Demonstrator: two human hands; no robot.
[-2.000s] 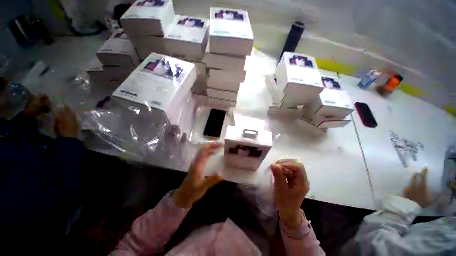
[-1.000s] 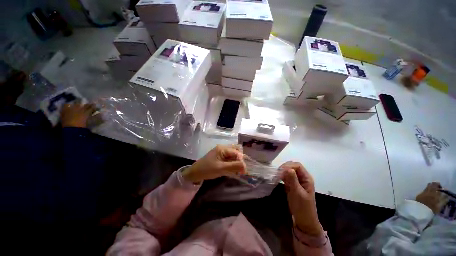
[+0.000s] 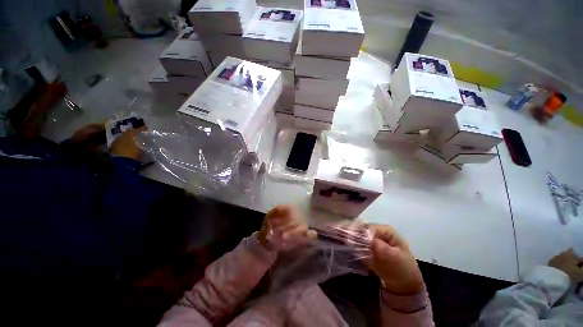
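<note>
A clear plastic bag [image 3: 326,252] is stretched between my two hands, below the bench's front edge. It looks empty and crinkled. My left hand [image 3: 286,228] holds its left side; film lies over the fingers. My right hand [image 3: 393,255] pinches its right side. A white retail box [image 3: 346,190] with a dark purple-and-pink picture stands upright on the bench just beyond my hands, touched by neither. A small pale piece lies on its top.
A smartphone [image 3: 301,152] lies in a clear tray behind the box. A film-covered box pile [image 3: 231,96] stands left, box towers [image 3: 330,29] behind, more boxes [image 3: 425,83] right. A dark-red phone [image 3: 516,147] lies far right. A person in dark blue [image 3: 70,211] holds a box; a pale sleeve [image 3: 534,300] is right.
The bag has opened out wider between my hands, which are a little lower in view. The view has shifted, so the bench things sit further right. The left neighbour's box has moved nearer the film.
</note>
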